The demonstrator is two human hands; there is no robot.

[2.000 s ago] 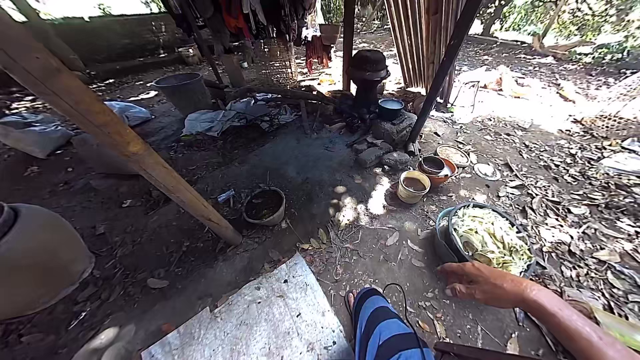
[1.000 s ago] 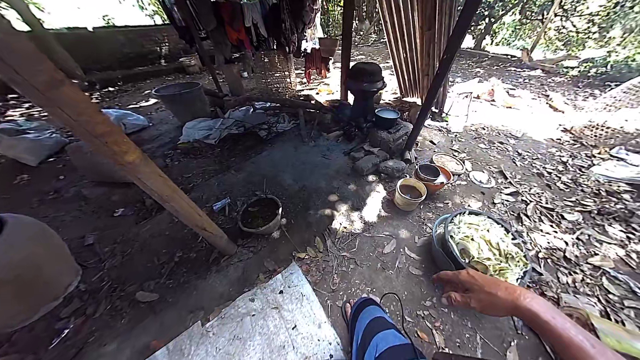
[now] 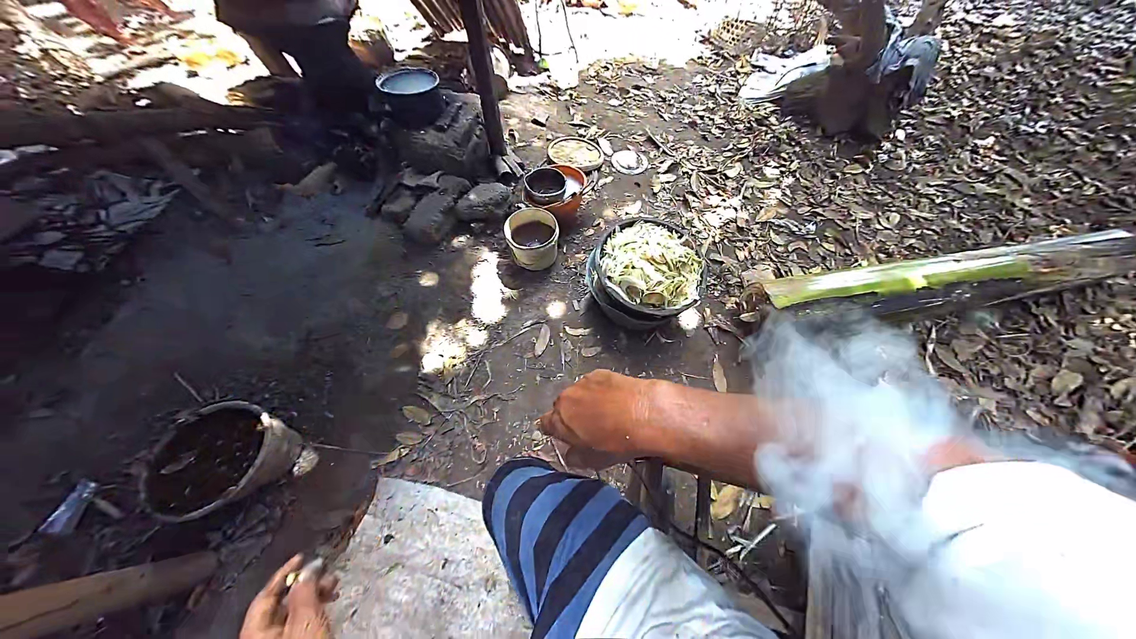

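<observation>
My right hand (image 3: pixel 599 415) hangs with curled fingers above my striped knee, near the bucket of pale shredded plant matter (image 3: pixel 650 266); whether it holds anything cannot be told. At the bottom left my left hand (image 3: pixel 293 599) pinches a small, pale, stub-like thing (image 3: pixel 308 570) between its fingers, beside the flat light sheet (image 3: pixel 426 559). White smoke (image 3: pixel 861 399) drifts over my right forearm. Beyond the bucket are a cream pot of dark liquid (image 3: pixel 532 240) and an orange basin (image 3: pixel 568 191) with a dark bowl (image 3: pixel 545 185) in it.
A pot of dark matter (image 3: pixel 213 457) stands at the left, near a wooden post (image 3: pixel 106 587). A blue-rimmed pot (image 3: pixel 410 96) rests on a stone hearth (image 3: pixel 444 142) by an upright pole (image 3: pixel 482 80). A green plant stem (image 3: pixel 941 280) lies on dry leaves at the right.
The view has turned right and down. My left hand has come into view at the bottom, and smoke now covers part of my right arm. My right hand is farther from the bucket, over my knee.
</observation>
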